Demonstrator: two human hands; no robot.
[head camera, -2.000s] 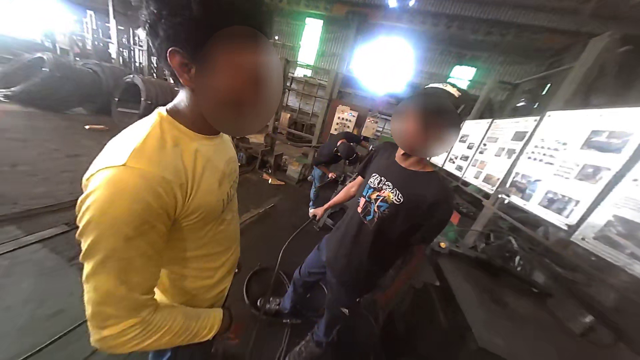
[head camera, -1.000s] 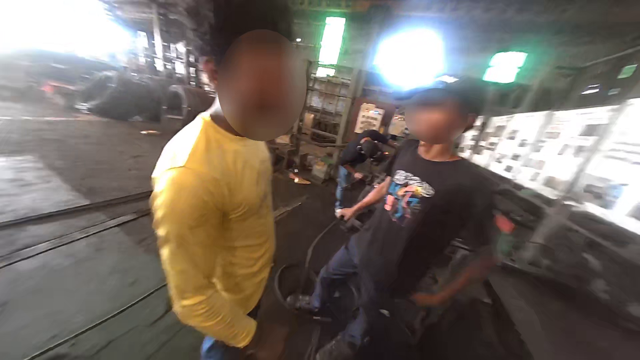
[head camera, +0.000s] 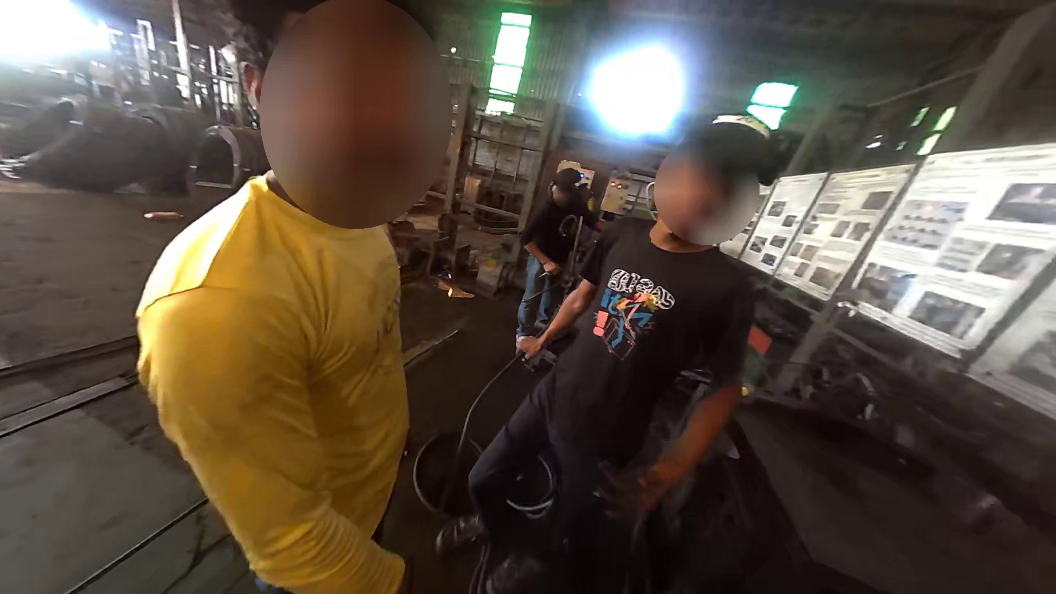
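Observation:
Neither my left hand nor my right hand shows in the head view. Close in front, left of centre, stands a person in a yellow long-sleeved shirt (head camera: 280, 371). To the right a second person in a black printed T-shirt (head camera: 660, 346) leans back, one hand on a dark tool or handle (head camera: 540, 356) too small to name. A thin black cable (head camera: 470, 412) runs down from that hand to loops of cable or hose (head camera: 528, 503) around this person's legs. The other hand hangs low and is blurred.
Behind them a third person in dark clothes (head camera: 549, 239) bends forward. Boards with printed sheets and photos (head camera: 932, 247) line the right side. Large dark coils (head camera: 124, 148) lie at the far left. Metal rails (head camera: 66, 404) cross the floor, and a metal rack (head camera: 503, 165) stands at the back.
The black-shirted person's lowered hand, out to the side one second ago, is now in front of the thigh. The person in yellow appears closer in view.

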